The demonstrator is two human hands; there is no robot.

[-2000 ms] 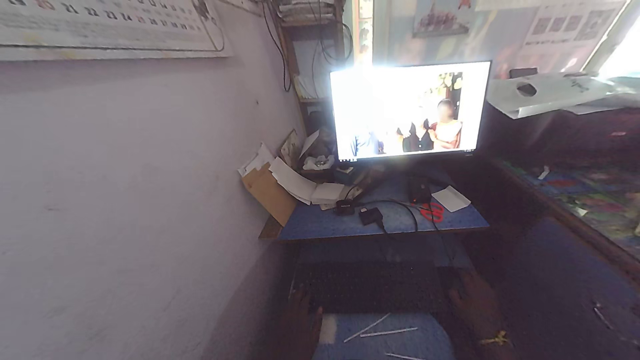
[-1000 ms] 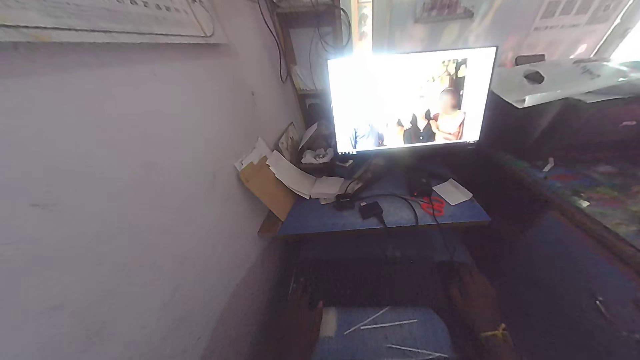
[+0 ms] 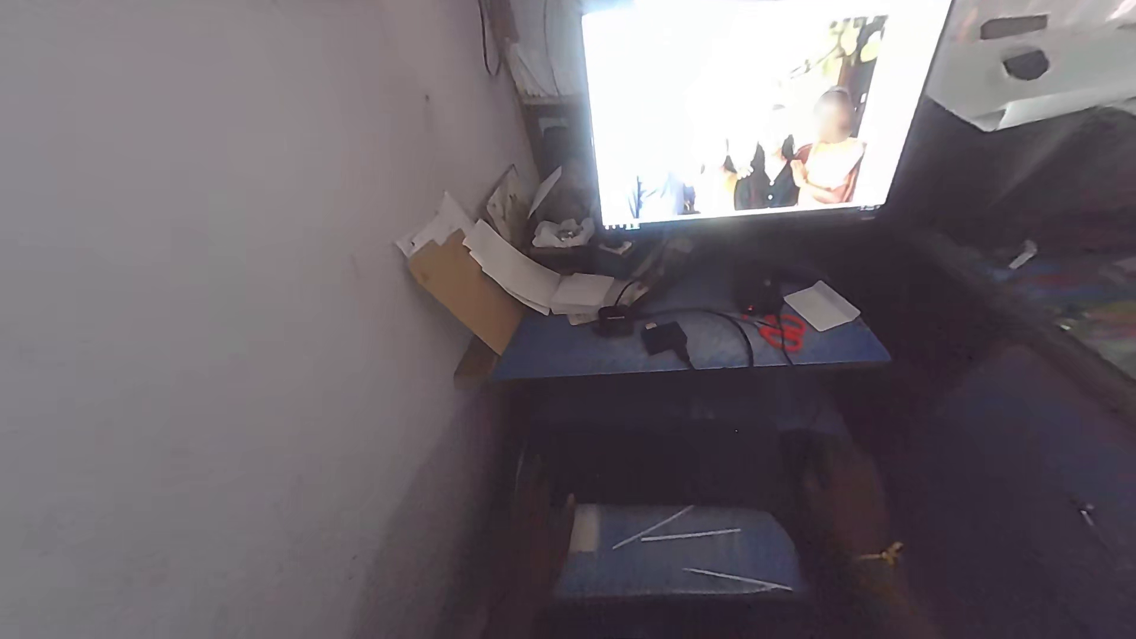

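In deep shadow below the desk shelf, my left hand (image 3: 541, 510) rests at the left end of a dark keyboard (image 3: 666, 461). At its right end lies my right hand (image 3: 839, 479), with a yellow band (image 3: 890, 554) at the wrist; whether it covers a mouse is too dark to tell. The fingers of both hands are blurred. Just below the keyboard, several thin white sticks (image 3: 690, 535) lie on a blue surface (image 3: 595, 577). A lit monitor (image 3: 754, 115) showing a picture of people stands at the back of the desk.
The blue desk shelf (image 3: 568, 351) holds a black adapter (image 3: 666, 338), cables, red-handled scissors (image 3: 783, 333) and a white card (image 3: 822, 306). Papers (image 3: 515, 266) and brown cardboard (image 3: 466, 288) lean by the left wall (image 3: 222, 311). A white sheet (image 3: 994, 89) lies at the upper right.
The view has tilted down, cutting off the monitor's top. Both hands stay at the two ends of the keyboard.
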